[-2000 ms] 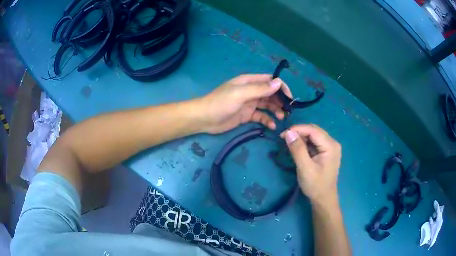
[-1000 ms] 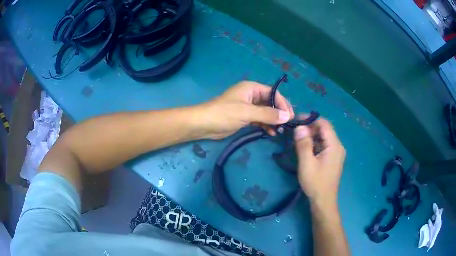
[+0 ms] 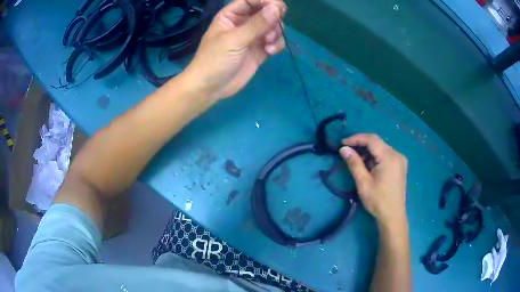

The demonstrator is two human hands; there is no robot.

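A black padded headband (image 3: 267, 214) lies on the blue-green bench, its open side to the upper right. A black yoke (image 3: 324, 132) stands at its upper end. My right hand (image 3: 376, 174) pinches the yoke between thumb and fingers. A thin dark wire (image 3: 301, 80) runs up taut from the yoke area. My left hand (image 3: 251, 43), raised at the top centre, pinches the wire's far end. Another black yoke (image 3: 336, 188) shows at the headband's other end, partly behind my right hand.
A pile of black headbands (image 3: 108, 40) lies at the upper left. Loose black yokes (image 3: 456, 225) and a white scrap (image 3: 495, 256) lie at the right. The dark green belt (image 3: 388, 68) runs along the far side. A carton with white crumpled pieces (image 3: 48, 165) stands at the left.
My left hand has let go of the yoke and moved up and left, drawing the wire out straight. The yoke has come down to the headband's upper end, in my right hand.
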